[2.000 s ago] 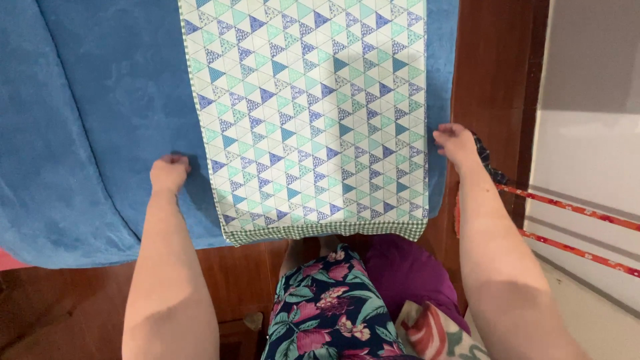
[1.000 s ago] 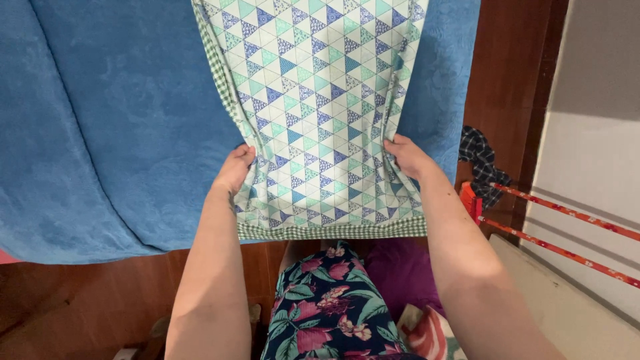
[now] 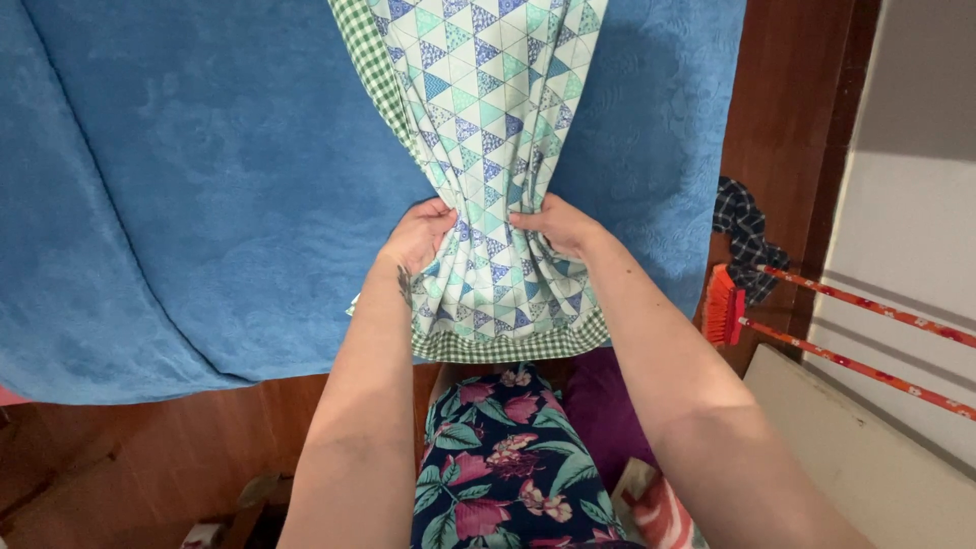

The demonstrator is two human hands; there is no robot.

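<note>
A cloth printed with blue, teal and white triangles [image 3: 488, 99] lies on a blue plush blanket [image 3: 229, 175]. Green-and-white gingham shows along its left side and near edge. My left hand [image 3: 423, 232] grips the left side of the cloth, and my right hand [image 3: 560, 225] grips the right side, level with the left. Between the hands the fabric is bunched into lengthwise folds and narrowed like a waist. Fingers of both hands are partly hidden under or behind the fabric.
Right of the blanket, a red broom head [image 3: 723, 306] with orange bristles, patterned red poles [image 3: 877, 305] and a dark checked cloth [image 3: 751, 229] sit by the wall. A purple cushion-like thing [image 3: 606, 404] is below the near edge. A wooden floor [image 3: 152, 457] shows at lower left.
Two seconds ago the cloth lay flat and both hands were apart at its sides. The hands have since taken hold of its sides and moved toward each other, gathering the fabric between them.
</note>
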